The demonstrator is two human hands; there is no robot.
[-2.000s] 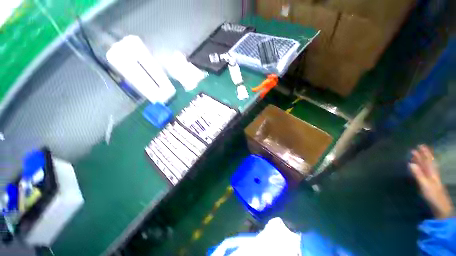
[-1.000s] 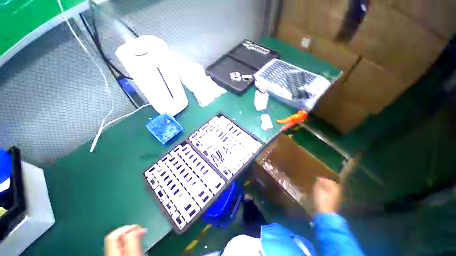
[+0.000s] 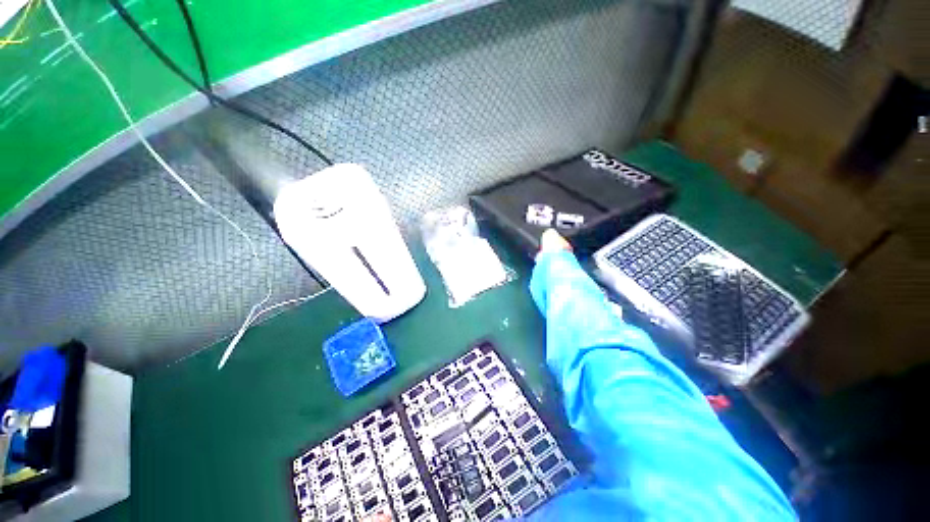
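A black tray (image 3: 525, 194) lies at the back of the green bench, with two small white-framed parts (image 3: 554, 217) near its front edge. My right hand (image 3: 554, 243) reaches to that front edge, just below the parts. It is small and mostly hidden by its blue sleeve, so its grip cannot be told. A full parts tray (image 3: 403, 433) with rows of white-framed parts lies nearest me, cut off by the bottom edge. A small skin-toned bit, likely a fingertip of my left hand (image 3: 379, 518), shows at the bottom edge.
A blue bin (image 3: 358, 357), a tall white appliance (image 3: 350, 242) and a clear bag (image 3: 467, 260) stand left of my sleeve. A wrapped parts tray (image 3: 702, 296) lies right. A black tote on a white box (image 3: 102, 446) is far left. Cartons (image 3: 816, 133) stand behind.
My right arm has reached forward over the bench to the black tray. My left hand has almost left the picture. The view has shifted closer to the bench.
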